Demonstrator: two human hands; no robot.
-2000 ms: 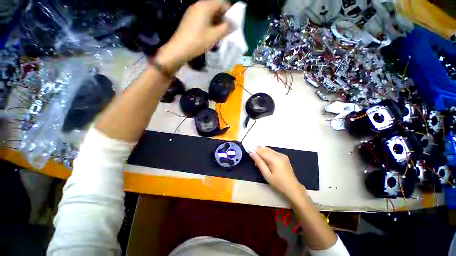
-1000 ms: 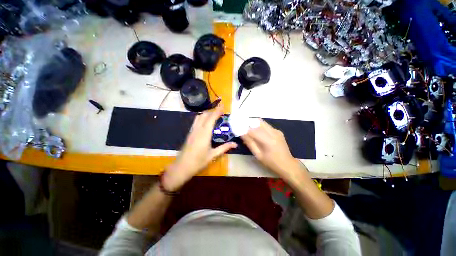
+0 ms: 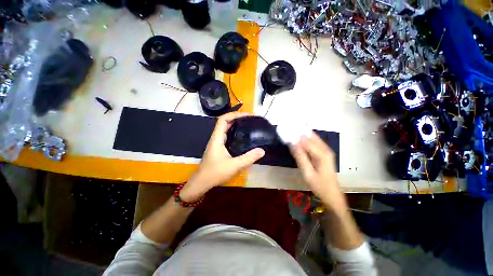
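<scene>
My left hand (image 3: 226, 156) holds a glossy black housing shell (image 3: 250, 135) over the black mat strip (image 3: 162, 132), fingers behind it and thumb across its front. My right hand (image 3: 314, 159) pinches a white wiping cloth (image 3: 292, 131) at the right side of the shell. The cloth is close to the shell; whether they touch is hard to tell. Several other black shells (image 3: 195, 71) with thin wires stand behind the mat, near the orange tape (image 3: 248, 59). One more shell (image 3: 278, 77) stands alone right of the tape.
A clear plastic bag (image 3: 24, 91) lies at left, near a small black sliver (image 3: 103, 104) and a wire ring (image 3: 108, 63). Assembled units (image 3: 427, 129) cluster at right. A heap of wired metal modules (image 3: 367, 40) and a blue bin (image 3: 469, 48) are at back right.
The shell, earlier showing its purple-lit round face, now shows its rounded black side and is tilted in my left hand. My right hand and cloth have moved slightly right.
</scene>
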